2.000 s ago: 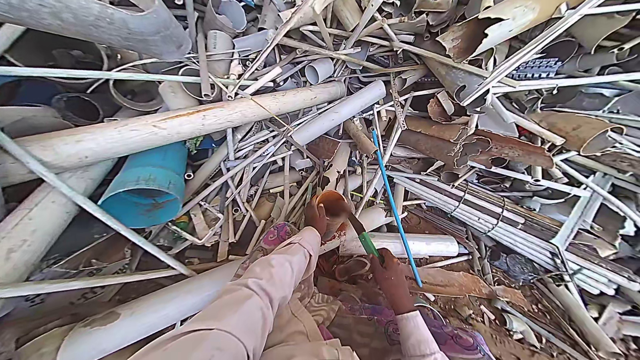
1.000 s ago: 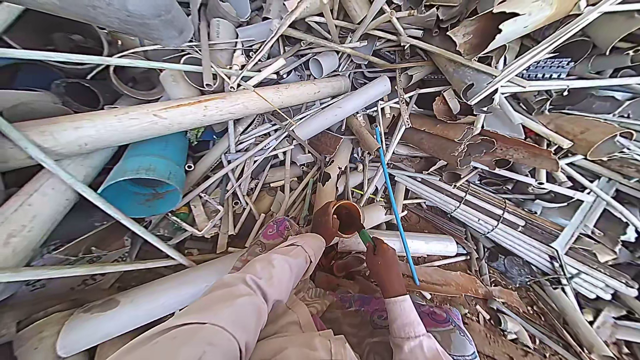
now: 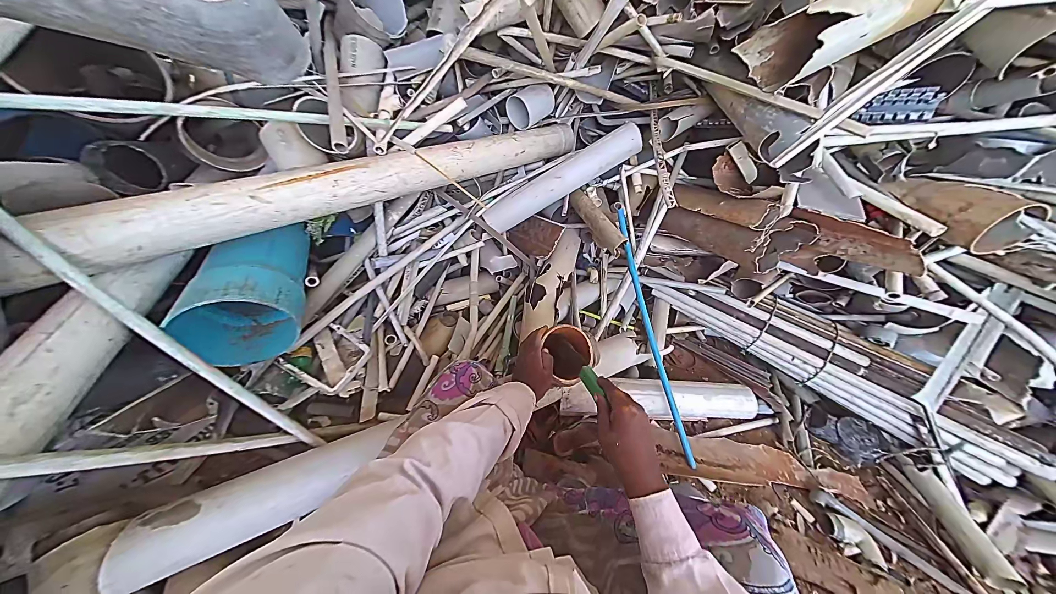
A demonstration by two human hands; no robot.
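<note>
My left hand (image 3: 535, 363) grips the rim of a brownish plastic pipe (image 3: 551, 289), whose near end faces me. The pipe has dark, jagged holes along its upper side. In my right hand (image 3: 625, 429) is a tool with a green handle (image 3: 591, 380); its working end reaches into the pipe's mouth and cannot be made out. Right of the hands a thin blue pipe (image 3: 652, 338) lies slanted. Behind my right hand rests a white pipe (image 3: 693, 399).
Scrap pipes surround me. A wide blue pipe (image 3: 247, 289) and a long whitish pipe (image 3: 346, 186) lie left, a grey pipe (image 3: 569, 175) ahead. Thin white pipes tied in a bundle (image 3: 792, 355) and broken brown pipe pieces (image 3: 742, 462) lie right.
My right hand and the green-handled tool have shifted slightly at the pipe's mouth. The pipe's open end has turned more towards me since two seconds ago. My left hand keeps its grip.
</note>
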